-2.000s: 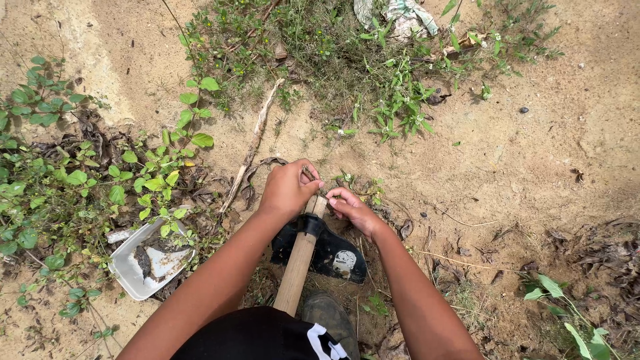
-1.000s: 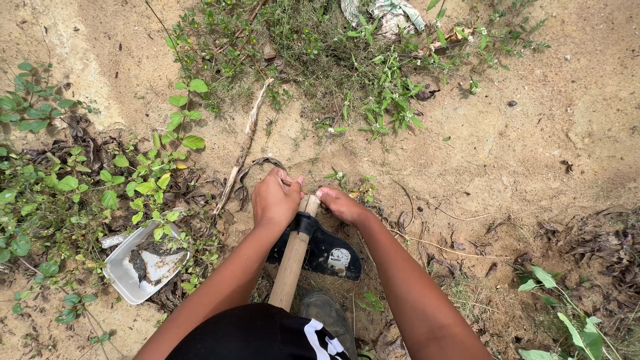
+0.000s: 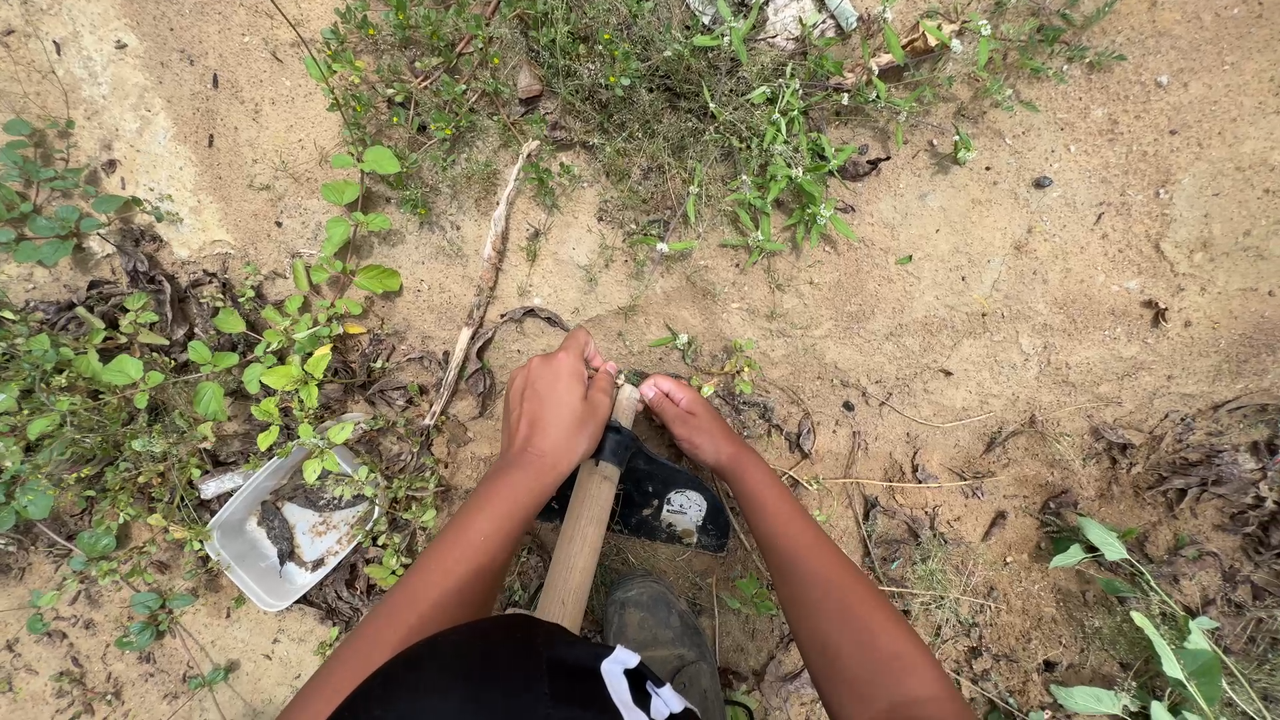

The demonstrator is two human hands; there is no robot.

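A hoe lies below me with its wooden handle [image 3: 583, 540] running up between my forearms. Its black metal blade [image 3: 655, 497], which bears a round whitish label, is at the ground. My left hand [image 3: 560, 405] is curled at the left side of the handle's top end, thumb and fingertips together. On the other side, my right hand [image 3: 690, 420] has its thumb and bent fingers at the same end. Something small and pale shows between the fingertips; what it is, and whether either hand grips it, cannot be made out.
A white plastic container [image 3: 270, 590] with dirt in it sits among weeds on the left. A dry stick [image 3: 485, 285] lies on the sandy soil ahead. My boot [image 3: 662, 630] is beside the handle. Green weeds [image 3: 780, 170] grow farther ahead, with dry leaves [image 3: 1225, 475] at the right.
Both hands have stayed around the handle's top end, with small shifts of the fingers. The hoe has not plainly moved.
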